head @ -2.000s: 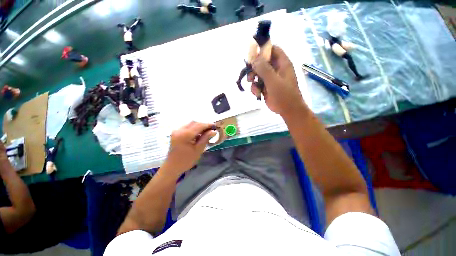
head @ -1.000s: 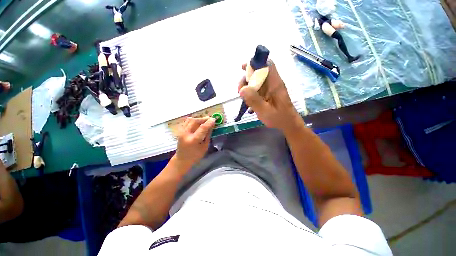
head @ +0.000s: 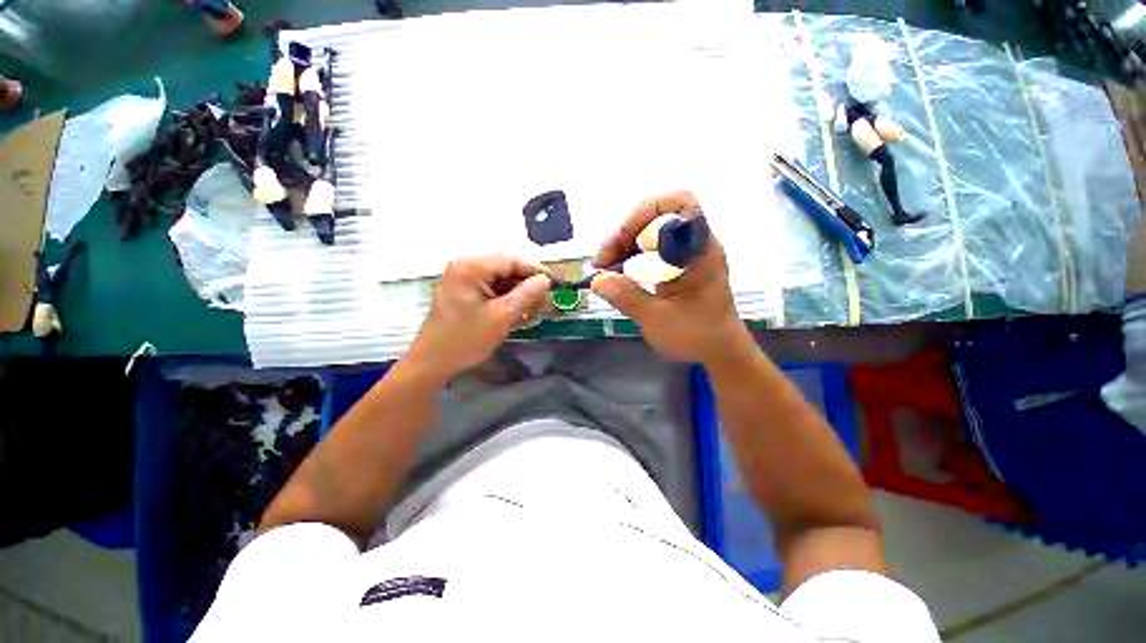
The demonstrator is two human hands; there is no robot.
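Note:
My right hand [head: 679,295] holds a figure lower body [head: 656,261] with its dark top towards the upper right and its dark leg end pointing left. My left hand [head: 475,308] pinches a small dark part [head: 559,284] at that leg end; whether the two touch is hard to tell. Both hands are over the green-rimmed pot [head: 568,299], which they partly cover. The black base [head: 547,216] lies flat on the white sheet [head: 465,138] just beyond my hands.
Several figure lower bodies [head: 311,126] lie on the ribbed foam mat [head: 289,308] at left, beside a heap of dark parts [head: 189,157]. A utility knife [head: 823,207] and a sample figure [head: 884,157] lie on plastic sheeting [head: 980,189] at right. Blue bins are below the bench edge.
My left hand has come up from the green pot. My right hand has tilted the figure and brought its leg end leftwards to my left fingers. The view has shifted.

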